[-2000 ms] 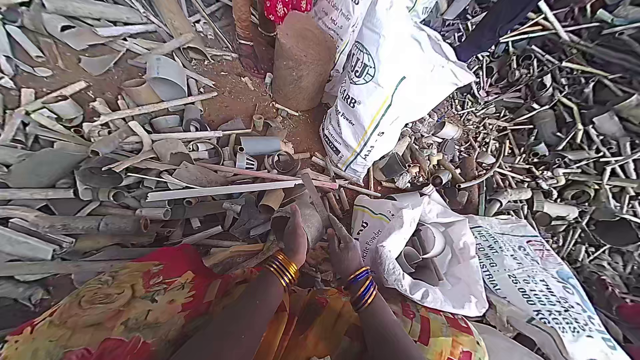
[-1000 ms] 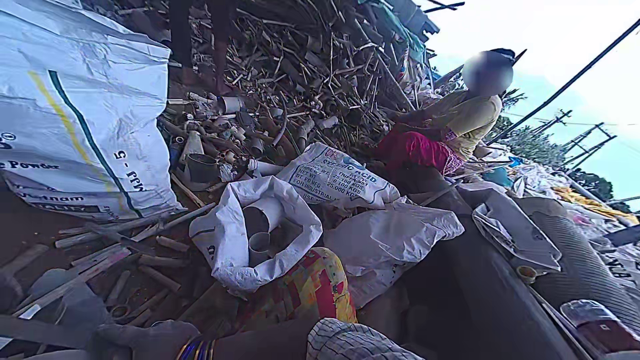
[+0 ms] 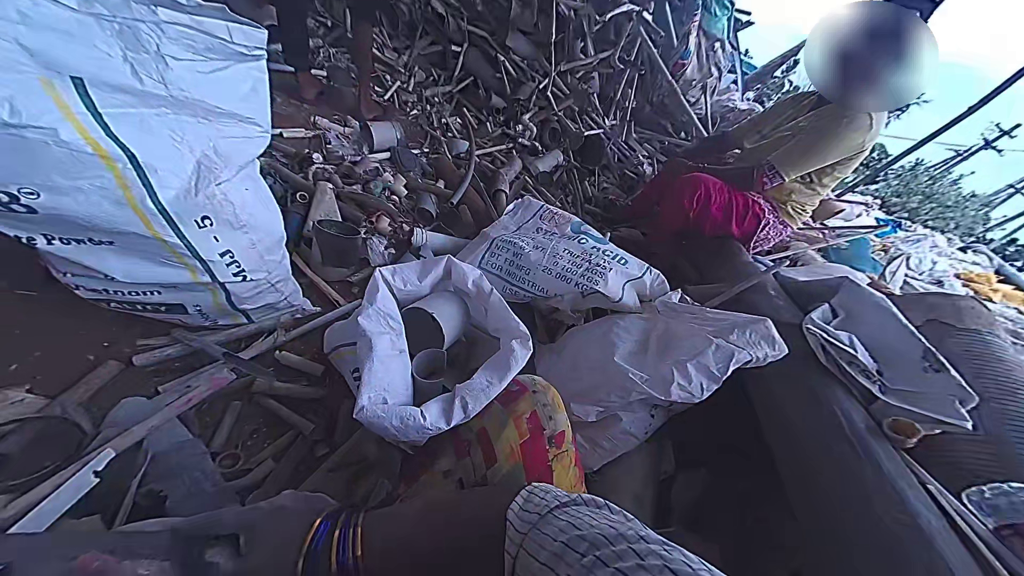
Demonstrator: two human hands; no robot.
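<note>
My right hand, with blue and gold bangles at the wrist, reaches left along the bottom edge. It is dark and blurred, so its fingers and anything in them cannot be made out. My left hand is not in view. Beyond my right forearm, an open white woven sack with a rolled rim holds a wide grey pipe piece and a narrower pipe piece. It stands against my knee in patterned red and yellow cloth. Scrap pipe strips lie near my right hand.
A large white printed sack stands at upper left. A printed sack and a crumpled white sack lie beside the open one. Behind are heaped pipe scraps. Another person sits at upper right; someone's bare feet show at the top.
The view has swung far to the right and up. Two seconds ago both my hands were around a pipe piece; now only my right hand is in view, at the bottom.
</note>
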